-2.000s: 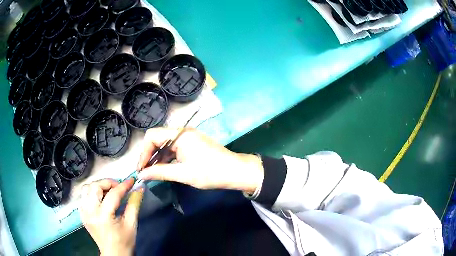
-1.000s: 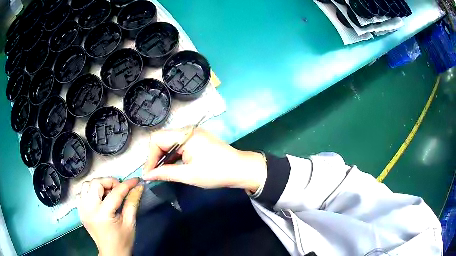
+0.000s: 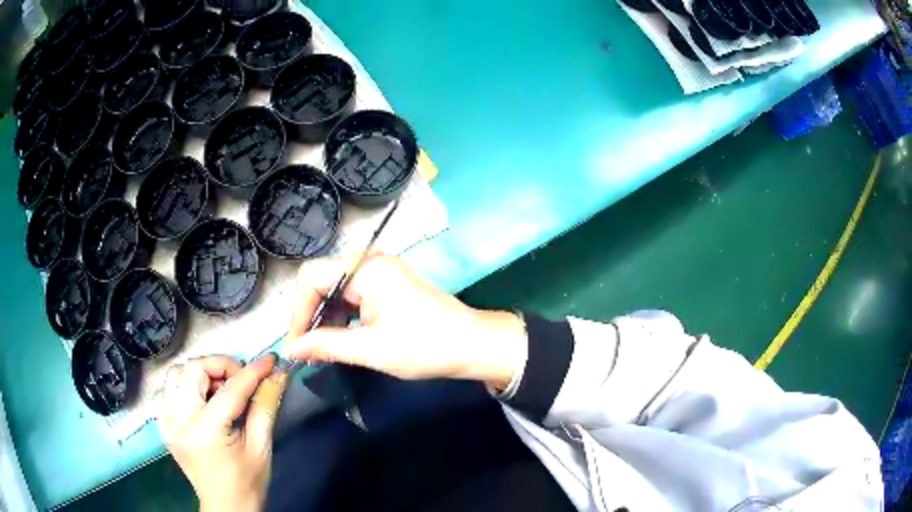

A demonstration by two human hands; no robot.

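My right hand (image 3: 385, 315) holds a thin dark pen-length tool (image 3: 352, 270) like a pencil, its far end pointing up toward the housings. My left hand (image 3: 222, 420) pinches a small piece (image 3: 285, 364) between thumb and fingertips; the piece is too small to tell exactly, and looks pale. The fingertips of both hands meet over it, just in front of the white sheet's near edge. Round black housings (image 3: 295, 212) stand open side up in rows behind my hands, with ribs and blocks on their floors.
The housings stand on a white sheet (image 3: 415, 215) on the blue-green bench mat (image 3: 520, 120). Stacked black housings between white sheets (image 3: 715, 75) lie at the back right. Blue items (image 3: 805, 105) and a yellow floor line (image 3: 825, 270) are beyond the bench edge.
The tool in my right hand has tilted more upright, and its far end now points at the nearest right housing. The view has shifted slightly. My left hand has barely moved.
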